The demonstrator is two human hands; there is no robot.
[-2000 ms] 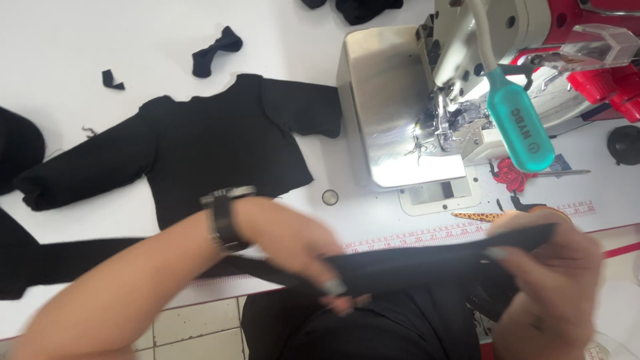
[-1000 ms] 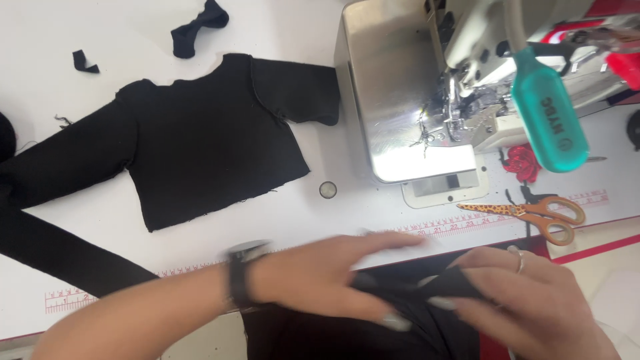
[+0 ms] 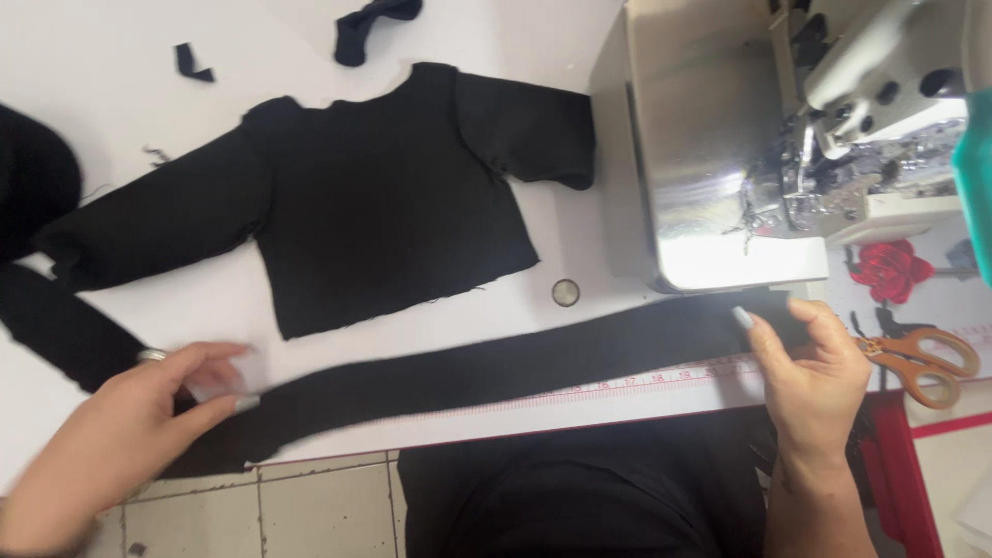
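A long black fabric strip (image 3: 496, 368) stretches across the front of the table, over a printed ruler scale (image 3: 643, 381). My right hand (image 3: 814, 364) pinches its right end between thumb and fingers, just below the sewing machine. Near the strip's left part is my left hand (image 3: 178, 403), blurred, thumb on or just over the cloth; whether it grips is unclear. Behind the strip lies a small black long-sleeved garment (image 3: 387, 201), flat, with a raw lower edge. Another black fabric band (image 3: 70, 333) runs out from under the left sleeve side toward my left hand.
An overlock-type sewing machine (image 3: 705, 155) stands at right. Orange-handled scissors (image 3: 922, 360) and a red fabric rose (image 3: 891, 270) lie beside it. A round metal disc (image 3: 566, 292) sits near the garment. Black scraps (image 3: 360, 35) are at the back, dark rolled or bunched material (image 3: 35, 182) at far left.
My hands were close together over my lap a second ago; they are now far apart above the table. The black strip now lies spread between them along the front edge.
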